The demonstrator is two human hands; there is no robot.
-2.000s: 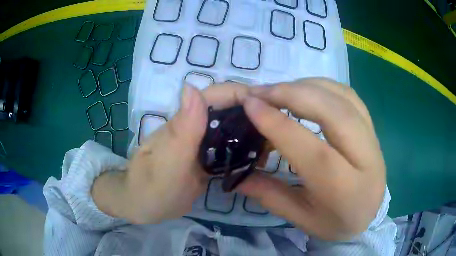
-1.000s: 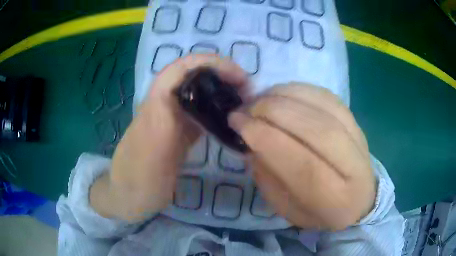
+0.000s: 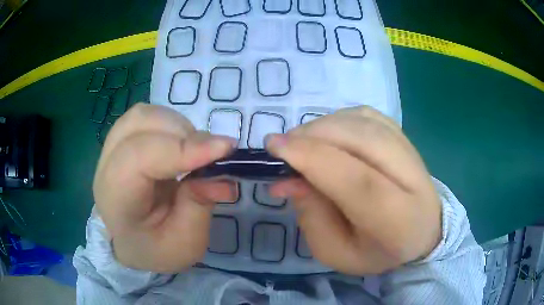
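Note:
A glossy black watch housing [image 3: 247,165] is held edge-on between both hands above the tray and looks like a dark bar with a light line along it. My left hand [image 3: 158,187] pinches its left end between thumb and fingers. My right hand [image 3: 364,190] pinches its right end the same way. The housing's open side cannot be seen. Below the hands lies a white translucent blister tray [image 3: 340,77] with rows of thin black frame rings [image 3: 273,77]; some pockets hold no ring, and the hands hide part of the tray.
Loose frame rings [image 3: 100,108] lie on the green mat [image 3: 459,143] at left, partly behind my left hand. A black fixture [image 3: 25,152] stands at far left, with thin cables and a blue bag or bin [image 3: 33,256] below it. Yellow tape [image 3: 95,50] crosses the mat behind.
The housing has turned from showing a broad dark face to edge-on and sits level. My left hand has moved left and down, and both hands now pinch opposite ends.

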